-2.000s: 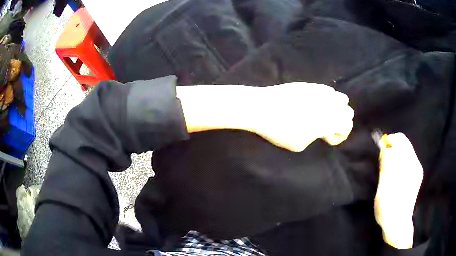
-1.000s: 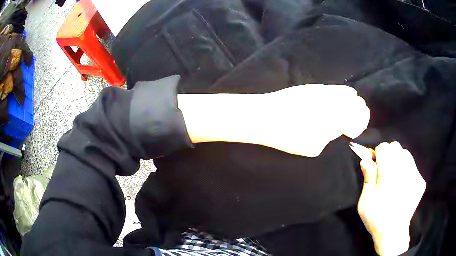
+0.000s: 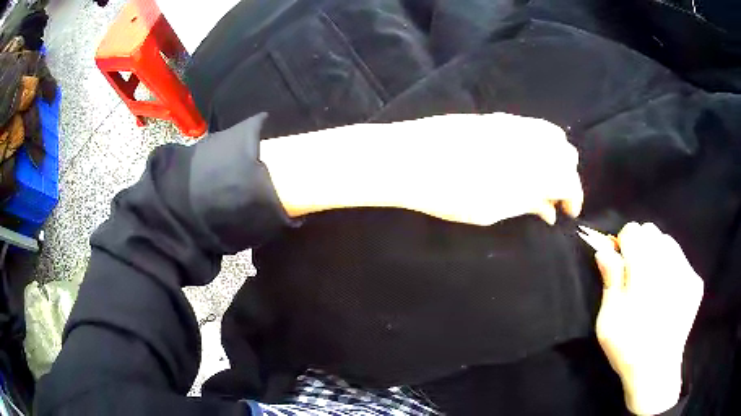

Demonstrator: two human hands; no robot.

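Observation:
A large black garment point(image 3: 422, 301) fills the middle and right of the view. My left hand point(image 3: 520, 171) reaches across it from the left, fingertips pinching a bit of the black cloth. My right hand point(image 3: 650, 301) is at the right, closed around small thread snips point(image 3: 597, 239). Their pale metal blades point left toward my left fingertips, a short way off, with a bit of orange showing. The rest of the snips is hidden in the hand. Both hands look overexposed.
A red plastic stool point(image 3: 142, 61) stands at the upper left on a speckled floor point(image 3: 93, 146). A blue crate point(image 3: 36, 179) with brown and dark cloth is at the left edge. A pale olive bundle point(image 3: 49, 321) lies below it. A checked apron point(image 3: 349, 396) shows at the bottom.
Over the last second my left hand has moved slightly left and up, its fingertips now visible on the cloth. My right hand first moved left toward it, then shifted slightly right with the snips.

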